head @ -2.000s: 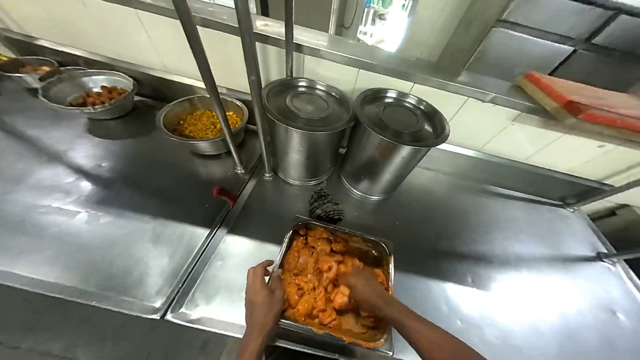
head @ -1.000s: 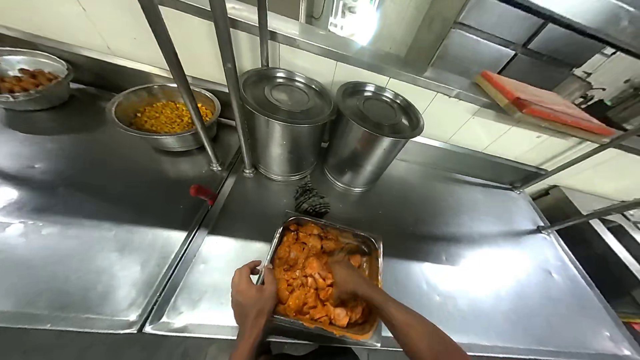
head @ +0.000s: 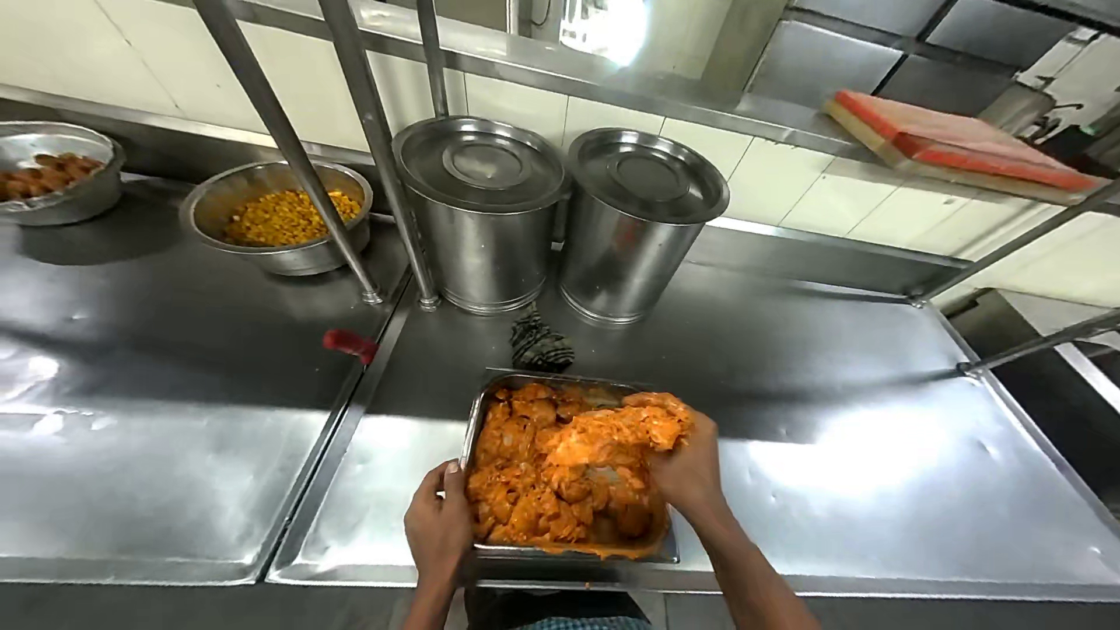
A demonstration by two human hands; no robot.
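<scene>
A rectangular steel pan [head: 678, 547] stands near the front edge of the steel counter, holding pieces of food, seemingly meat, in orange marinade [head: 525, 490]. My left hand [head: 440, 525] grips the pan's left rim, thumb on top. At the pan's right side my right hand [head: 691, 464] is closed on a clump of the coated pieces [head: 626, 433], raised over the rest; its fingers are coated orange and partly hidden by the food. A dark striped cloth [head: 540, 343] lies just behind the pan.
Two lidded steel canisters [head: 490, 254] [head: 621, 262] stand behind the cloth. To the left are a steel bowl of yellow corn kernels [head: 284, 219], a bowl of brown pieces [head: 52, 179], upright metal posts [head: 376, 140] and a red handle [head: 350, 344]. A red-and-cream board [head: 954, 144] rests on the shelf.
My right hand, earlier down in the orange mix, has come up at the pan's right side with a clump of it. My left hand stays at the left rim.
</scene>
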